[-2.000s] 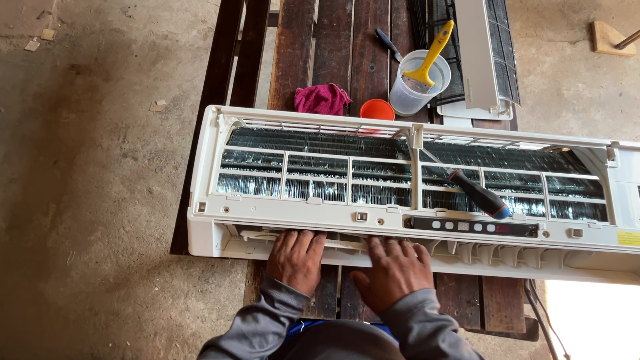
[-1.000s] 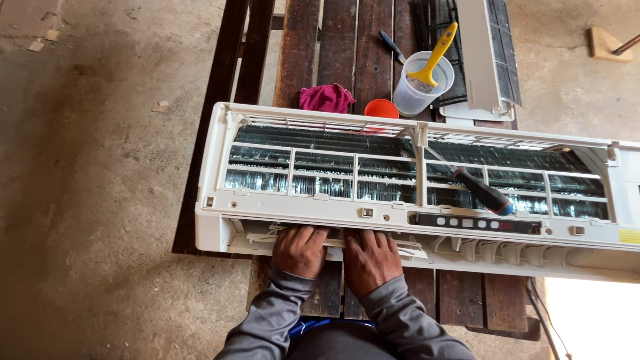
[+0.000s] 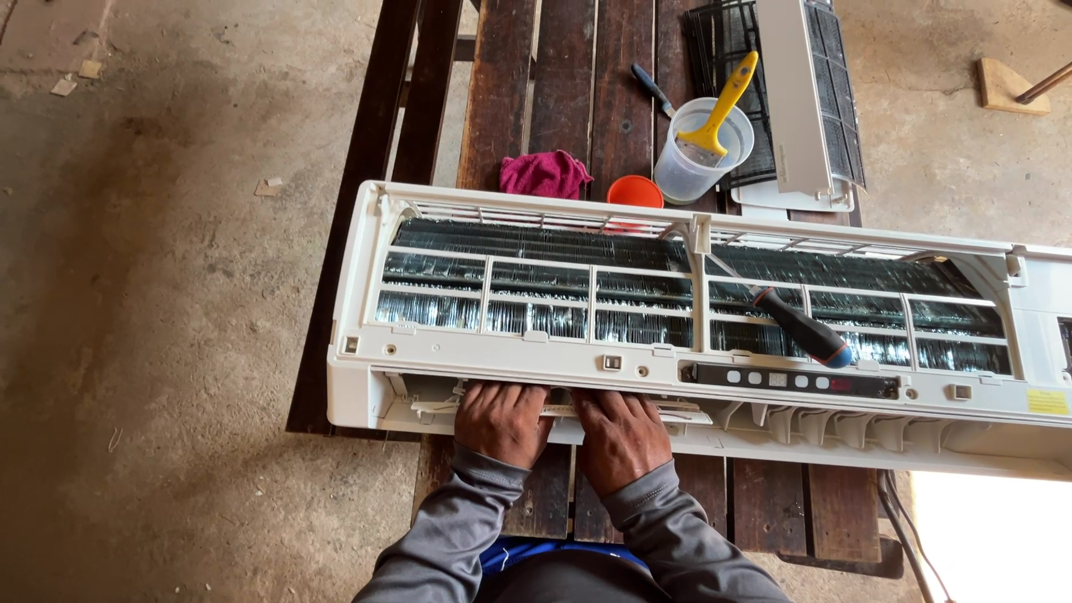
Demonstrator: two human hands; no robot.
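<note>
The white indoor unit of a split air conditioner lies across a slatted wooden table, its metal fins showing through the front frame. My left hand reaches into the lower air outlet, fingers over a loose-looking white plastic louver piece. Close to its right, my right hand also has its fingers inside the outlet at that piece. The fingertips of both hands are hidden, so their grip cannot be made out. A screwdriver with a black and blue handle rests on the frame right of my hands, above the display strip.
Behind the unit on the wooden table are a magenta cloth, an orange-red lid, a plastic tub with a yellow brush, a dark-handled tool, mesh filters and a white panel. Cables hang at lower right.
My right hand has moved left, closer to my left hand, and its fingers have gone from the outlet's edge into the opening. The screwdriver has stayed on the frame.
</note>
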